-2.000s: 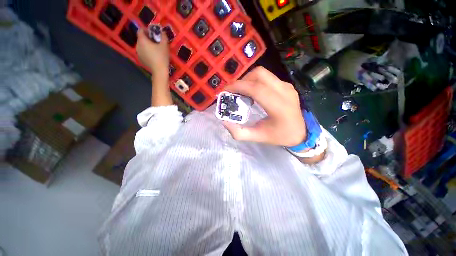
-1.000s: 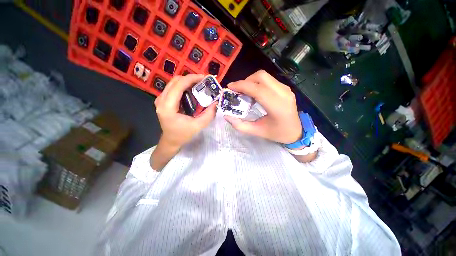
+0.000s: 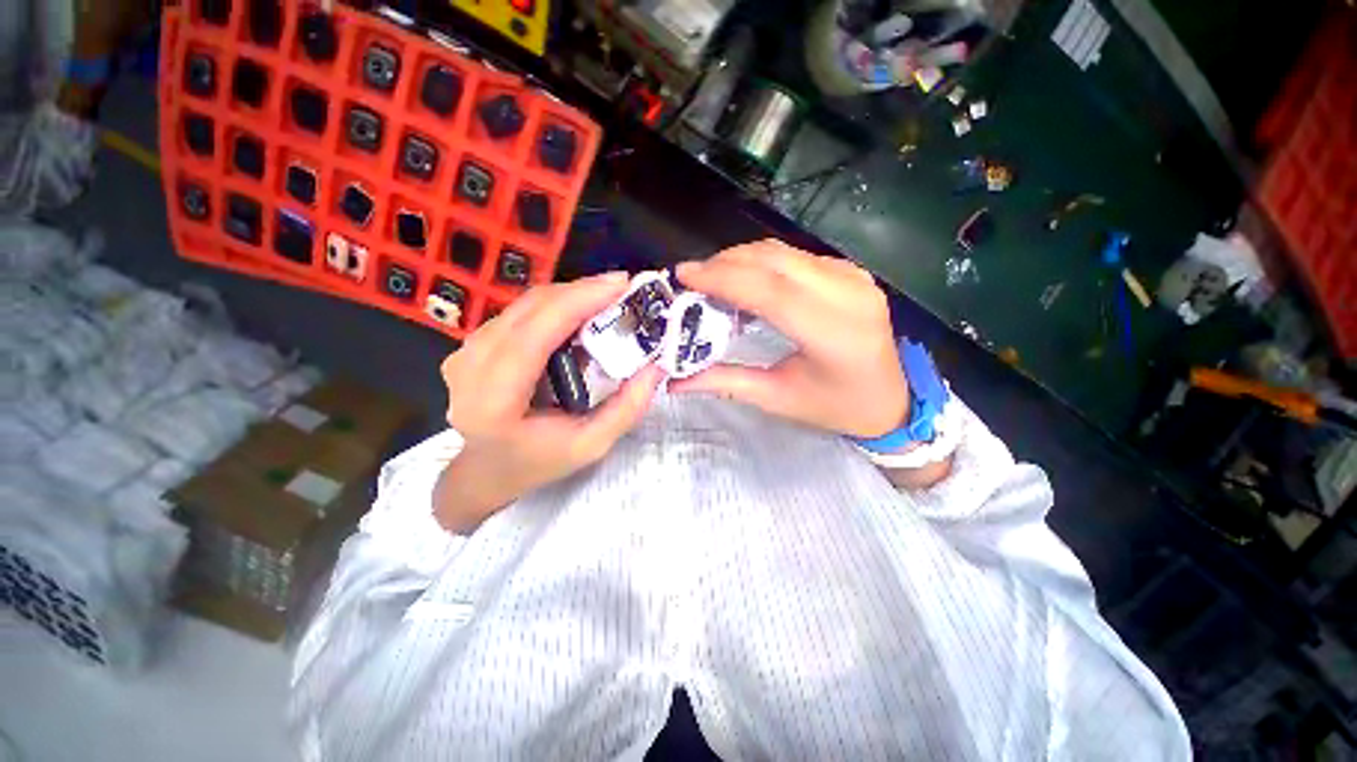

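My left hand (image 3: pixel 528 390) holds a white-rimmed watch housing (image 3: pixel 631 328) with its board showing, and a black piece (image 3: pixel 569 378) lies against the palm. My right hand (image 3: pixel 811 335) holds a second white housing (image 3: pixel 695 337), its open inner side showing. The two housings touch edge to edge in front of my chest. Behind my fingers the right one's far part is hidden. The red compartment tray (image 3: pixel 331 279) is beyond my left hand, its pockets holding black watch bodies and a few white ones.
The green-matted bench (image 3: pixel 1027 305) lies at the right with small loose parts, a solder reel (image 3: pixel 767 122), an orange-handled tool (image 3: pixel 1255 393) and another red tray (image 3: pixel 1317 194). Cardboard boxes (image 3: pixel 276 499) and white bagged items (image 3: pixel 127 357) lie on the floor at the left.
My left hand has come from the tray to my right hand with a housing and a black piece. The two housings are now tilted together. The tray has shifted left in view.
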